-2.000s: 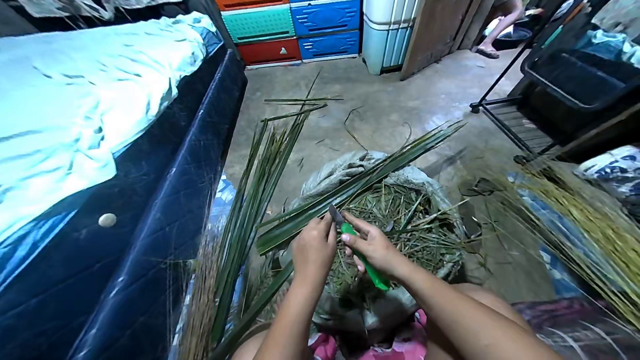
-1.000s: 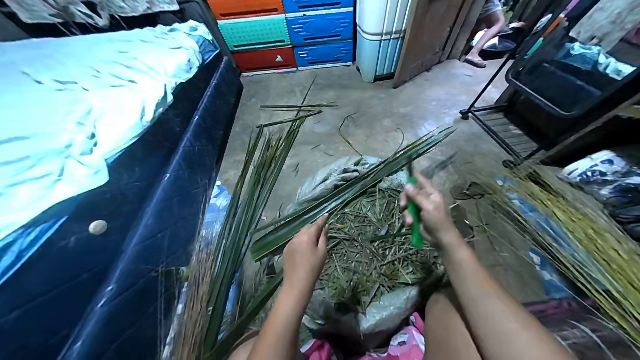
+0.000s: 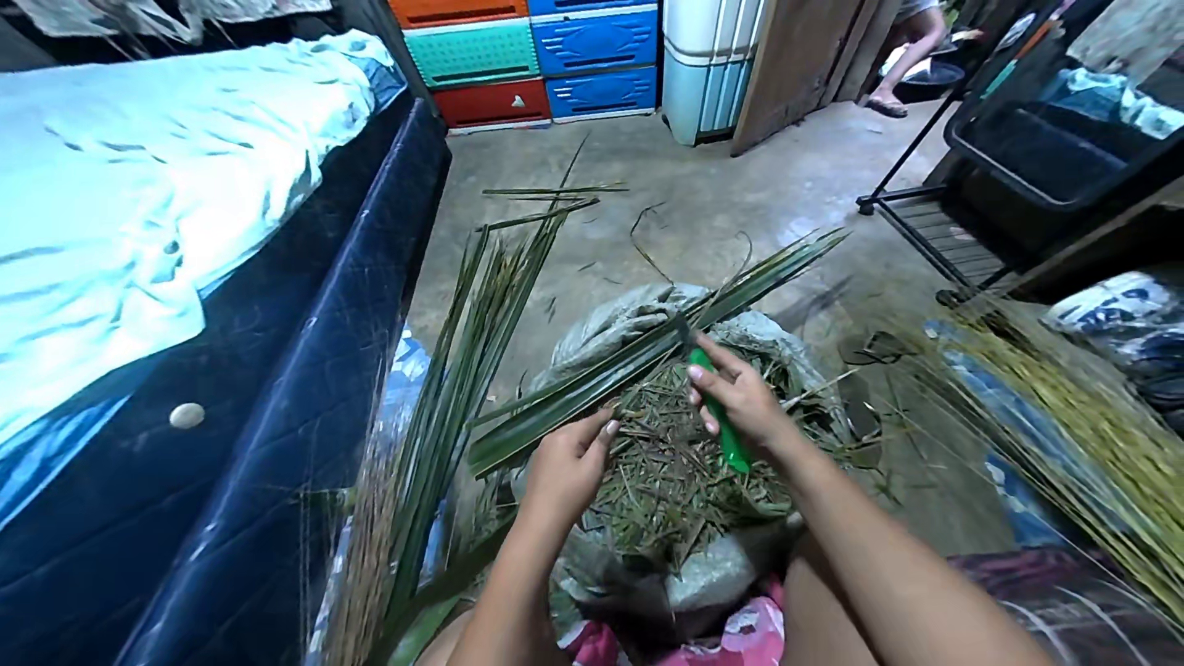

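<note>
My right hand [image 3: 740,398] grips the green handle of a knife [image 3: 720,416], its dark blade pointing up and away over a sack. My left hand [image 3: 569,462], thumb and forefinger together, is at the near edge of long green palm leaf strips [image 3: 592,379]; whether it pinches a thin piece is too small to tell. These strips lie slantwise over the open woven sack [image 3: 601,333], which is full of cut leaf scraps [image 3: 666,453]. Left of the sack lies another bundle of green leaves [image 3: 472,342], beside thin brown ribs [image 3: 365,536].
A bed with a dark blue side [image 3: 305,342] stands at left. Yellowish thin ribs [image 3: 1091,416] lie at right near a black wheeled rack [image 3: 925,231]. Plastic drawers [image 3: 476,55] stand at the back, beside a wooden door [image 3: 786,65]. A person's leg [image 3: 911,65] shows at the doorway.
Two seconds ago both hands were together at the knife; the right hand then moved away to the right with it. Now the knife is back nearer the left hand and the leaf strips.
</note>
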